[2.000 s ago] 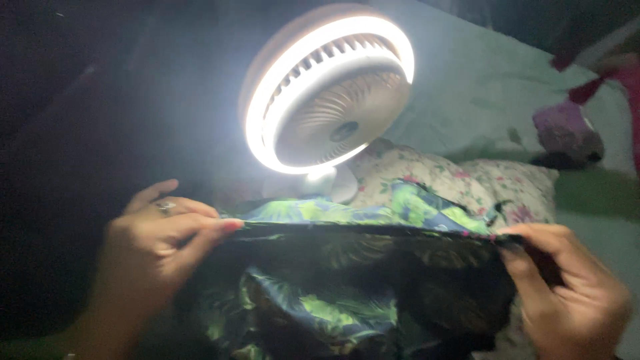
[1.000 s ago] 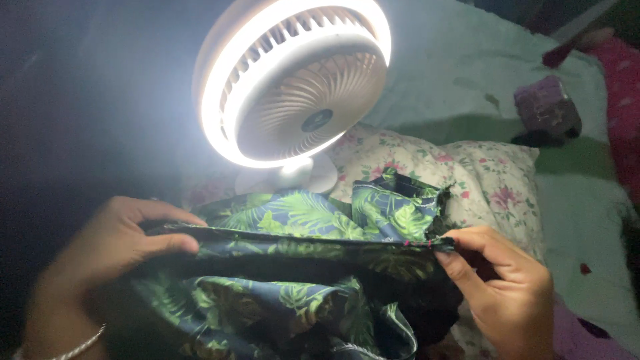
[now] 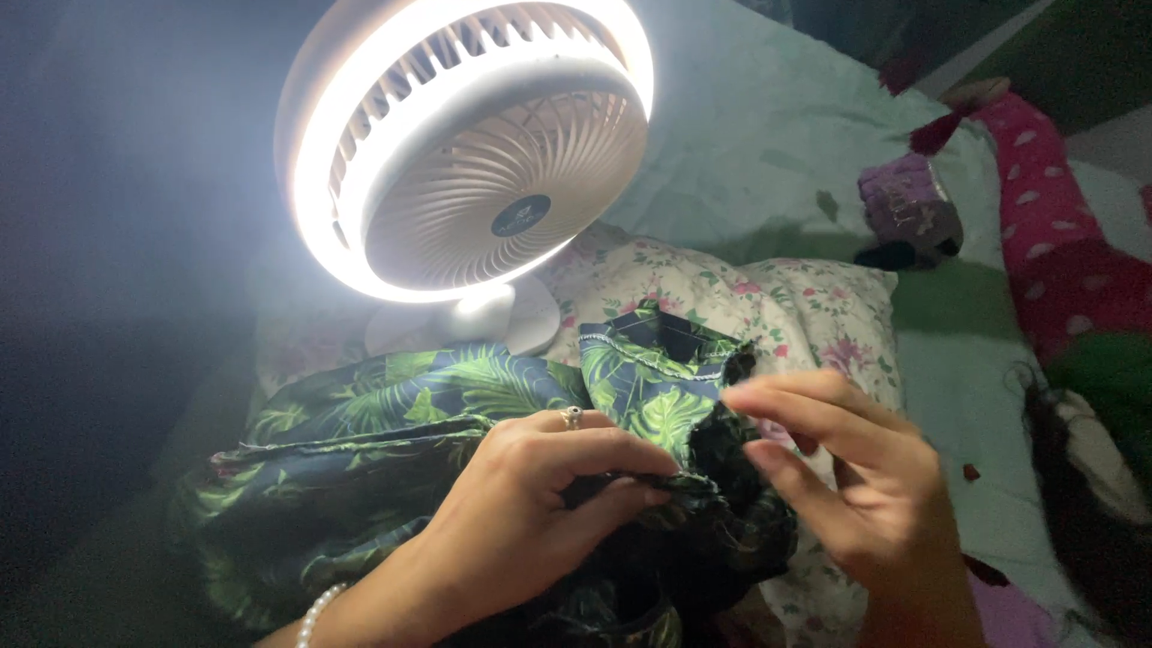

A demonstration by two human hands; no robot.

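A dark cloth with green leaf print [image 3: 504, 387] lies bunched on a flowered pillow, its seam and frayed edges showing. My left hand [image 3: 558, 495], with a ring and a beaded bracelet, pinches the cloth's edge between thumb and fingers at the centre. Just right of it, my right hand [image 3: 846, 468] is raised beside the frayed edge, thumb and fingers apart. No thing can be made out between them. The cloth's lower part is lost in shadow.
A lit ring-light fan [image 3: 504, 171] stands right behind the cloth on a white base. The floral pillow [image 3: 810, 297] rests on a pale green sheet [image 3: 747, 117]. A purple item [image 3: 909, 207] lies behind. At right are a person's pink patterned clothing [image 3: 1044, 198] and dark hair.
My left hand has moved right along the cloth from the left end of the stretched edge. My right hand has let go of the edge, and its fingers have parted. The edge is no longer stretched between both hands.
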